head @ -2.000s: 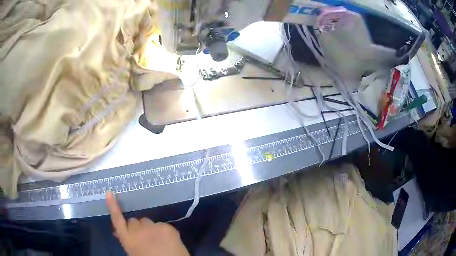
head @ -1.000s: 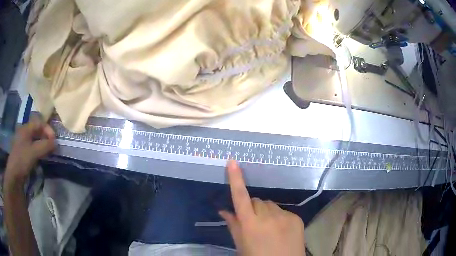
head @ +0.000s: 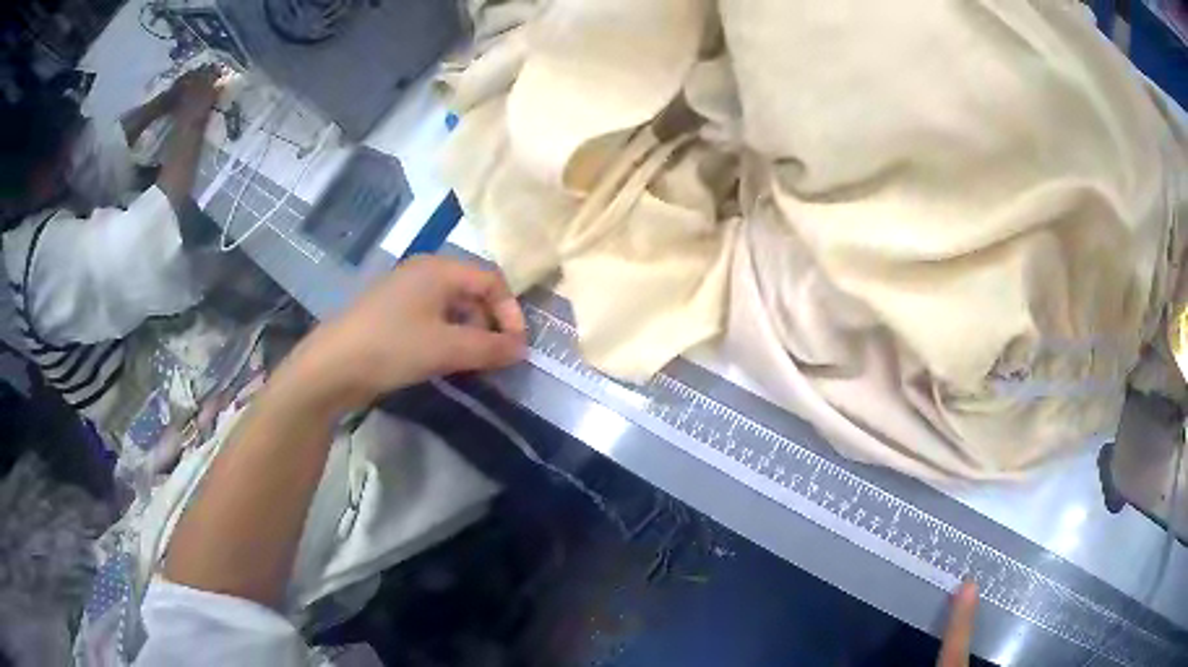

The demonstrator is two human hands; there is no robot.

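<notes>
A narrow white elastic or tape (head: 782, 498) lies straight along the printed ruler (head: 840, 489) on the table's front edge. My left hand (head: 437, 319) pinches it between thumb and fingers at the ruler's left part; a loose strand hangs below the hand. Only the index finger of my right hand (head: 959, 628) shows at the bottom edge, its tip on the strip at the ruler; the rest is cut off. A cream garment (head: 938, 209) is heaped on the table behind the ruler, with whitish gathered rows at its right.
Part of the machine bed (head: 1153, 450) shows at the right edge. Another person in a white sleeve (head: 111, 267) works at the upper left, beside a grey machine housing (head: 345, 59). Patterned and pale cloth (head: 378, 489) lies below my left forearm.
The view has swung left. My left hand has come into view and holds the strip at the ruler's left part. My right hand has slid towards the lower right edge, mostly out of view.
</notes>
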